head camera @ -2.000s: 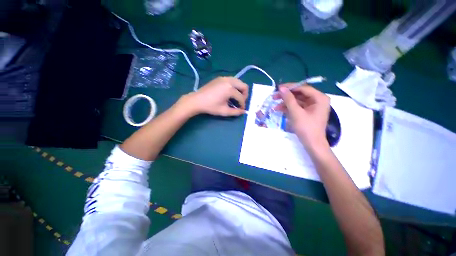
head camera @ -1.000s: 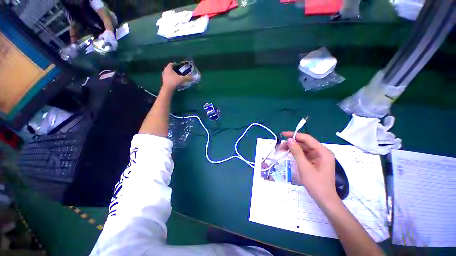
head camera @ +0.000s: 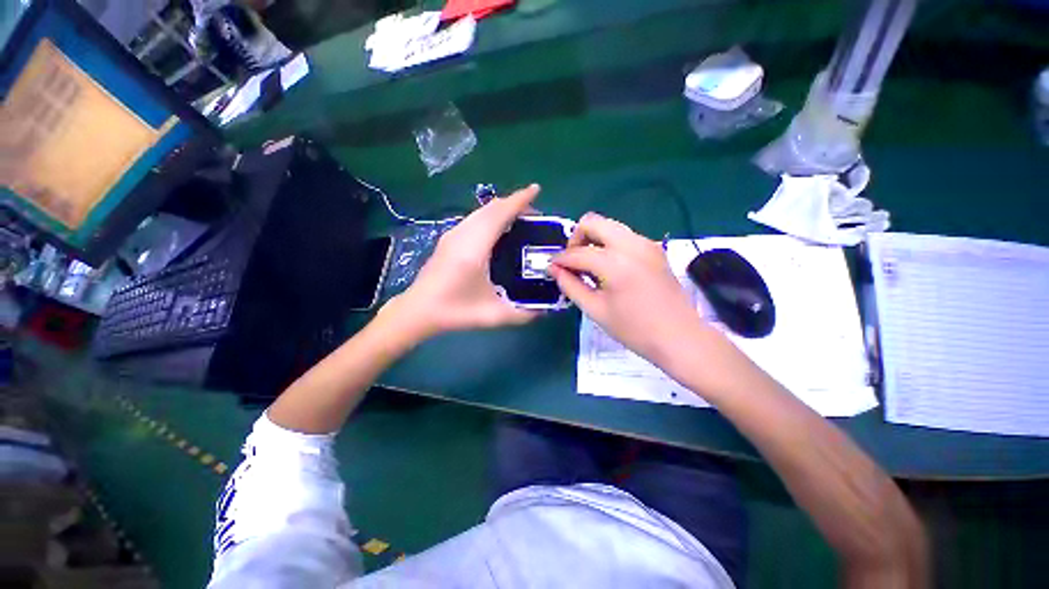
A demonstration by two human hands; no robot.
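A palm-sized device unit (head camera: 510, 274) with a black face, pale rim and a pale label is held above the bench. My left hand (head camera: 462, 276) grips it from its left side, thumb along the top. My right hand (head camera: 615, 276) is at its right side, with fingertips pinched at the label area; whether they hold the cable's plug is hidden. A white cable (head camera: 397, 214) runs from the left towards my left hand. A small circuit module (head camera: 485, 192) lies just beyond my left hand, partly hidden.
A black mouse (head camera: 732, 292) sits on white paper (head camera: 822, 345). Record sheets (head camera: 961, 334), white gloves (head camera: 805, 207) and a bagged white unit (head camera: 725, 81) are to the right. A clear bag (head camera: 444, 140) lies beyond my hands. Keyboard (head camera: 173, 285) and monitor (head camera: 81, 127) are left.
My left hand has come back from the far left with the device, now out of its bag, which lies on the bench. My right hand has moved left to the device.
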